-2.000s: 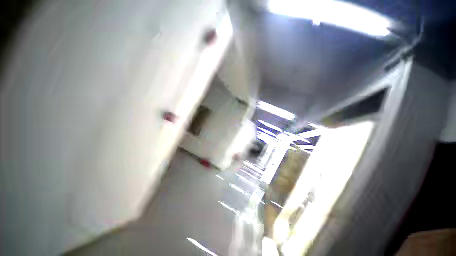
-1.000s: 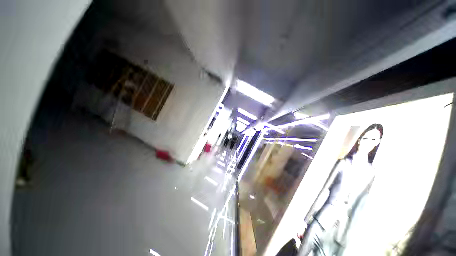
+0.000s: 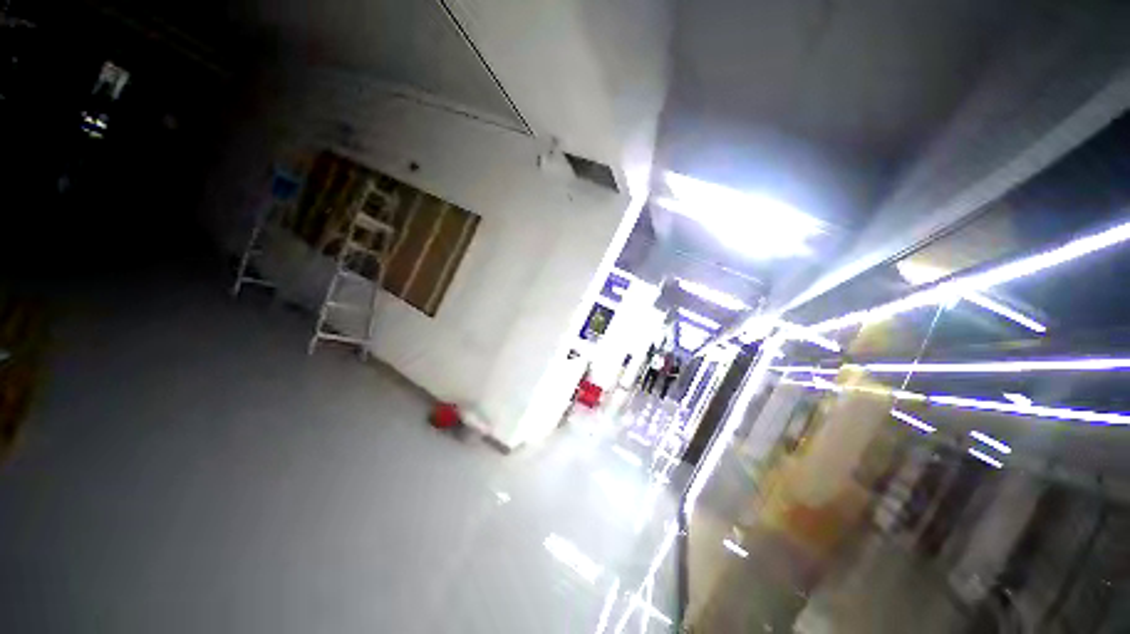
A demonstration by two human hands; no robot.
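Observation:
Neither of my hands is in the picture, and no held object shows. The view is tilted and partly blurred. Nearest in front of me are the shiny grey floor [image 3: 310,495] and, close on the right, a long glass partition [image 3: 867,495] with bright reflected light lines. Blurred brown and yellowish shapes show in or behind the glass.
A stepladder [image 3: 351,285] stands by the left wall near a brown striped panel [image 3: 434,254]. A small red object [image 3: 445,415] lies at the wall's foot, another red thing [image 3: 587,394] farther on. People [image 3: 661,372] are far down the corridor. The far left is dark.
The view has moved forward along the corridor. The bright poster of a person on the right has left the picture, and the glass partition now fills that side. The stepladder shows more clearly.

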